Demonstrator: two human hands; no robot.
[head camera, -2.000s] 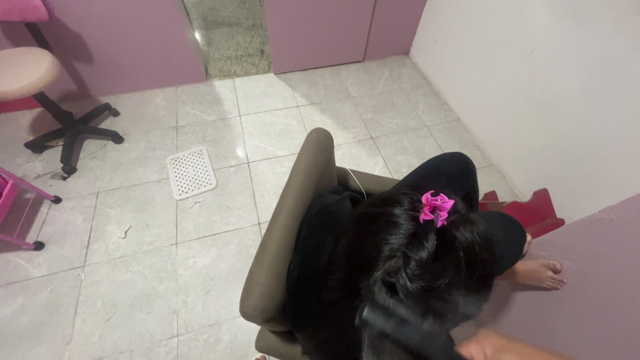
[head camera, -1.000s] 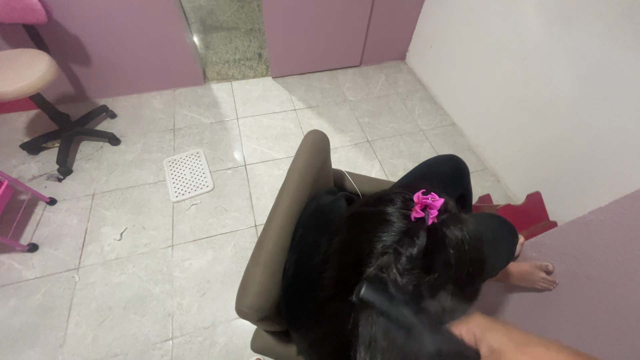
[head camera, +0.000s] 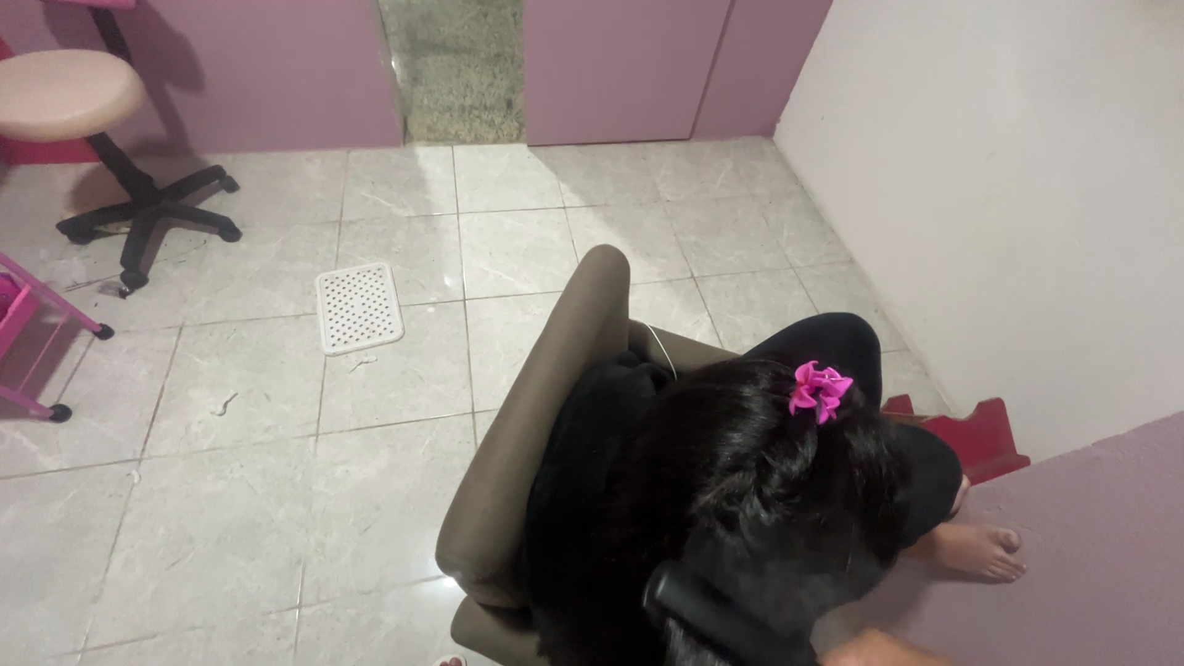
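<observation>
A seated person with long dark hair (head camera: 703, 444) is seen from above, a pink flower-shaped claw clip (head camera: 820, 392) fixed in the hair near the crown. At the bottom right, my right hand (head camera: 874, 649) is partly in frame, closed around a black hair-styling tool (head camera: 721, 610) whose rounded end lies against the lower hair. The tool's exact type is unclear, and its lower part is cut off by the frame. Pale haze hangs over the hair beside it. My left hand is out of sight.
The person sits in a brown upholstered chair (head camera: 527, 416) with a white cable near its armrest. A white perforated mat (head camera: 359, 309) lies on the tiled floor. At left are a wheeled stool (head camera: 69, 92) and a pink trolley (head camera: 46, 333); a red stand (head camera: 980, 442) is near the right wall.
Since one second ago, my right hand and the black tool have moved lower along the hair, away from the clip.
</observation>
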